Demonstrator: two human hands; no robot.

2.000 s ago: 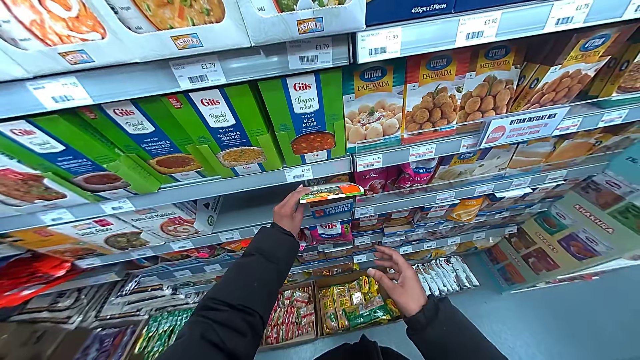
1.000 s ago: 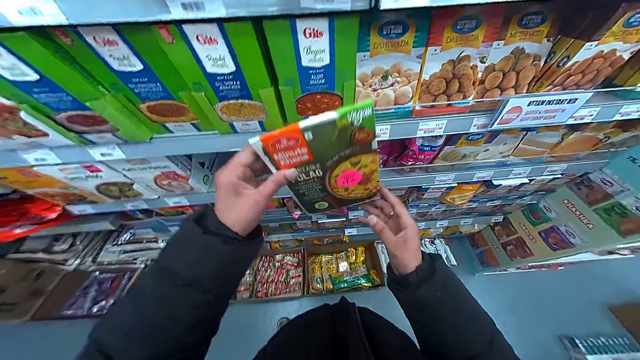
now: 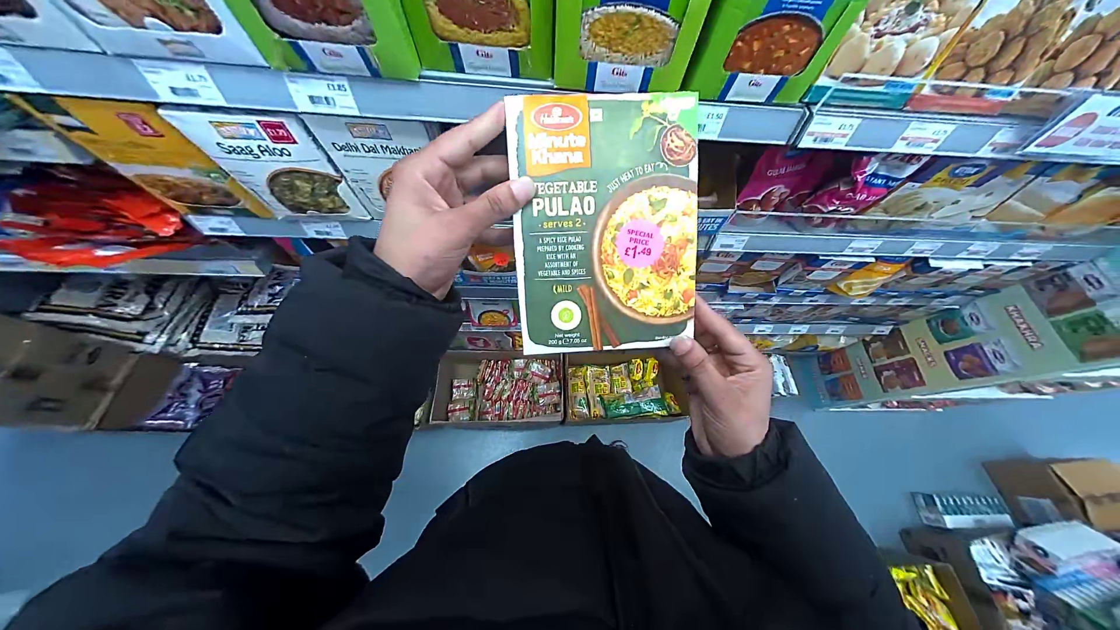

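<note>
A green ready-meal carton (image 3: 569, 262) is held upright in front of the shelves, its printed front facing me. The front pictures a bowl of rice and has a round pink price sticker. My left hand (image 3: 446, 197) grips the carton's left edge, thumb on the front and fingers behind. At the lower right corner, my right hand (image 3: 726, 381) holds it with the thumb on the front edge; its other fingers are partly hidden behind.
Green ready-meal boxes (image 3: 477, 44) line the shelf above a price-label rail (image 3: 385, 96). White cartons (image 3: 289, 166) stand at left. Below are open cardboard boxes of small packets (image 3: 507, 389). A snack display (image 3: 971, 341) is at right, with cardboard boxes (image 3: 1050, 490) on the floor.
The carton, seen nearly edge-on in my left hand at first, now faces me squarely. My right hand, apart from it two seconds ago, has come onto its lower right corner. The view has shifted.
</note>
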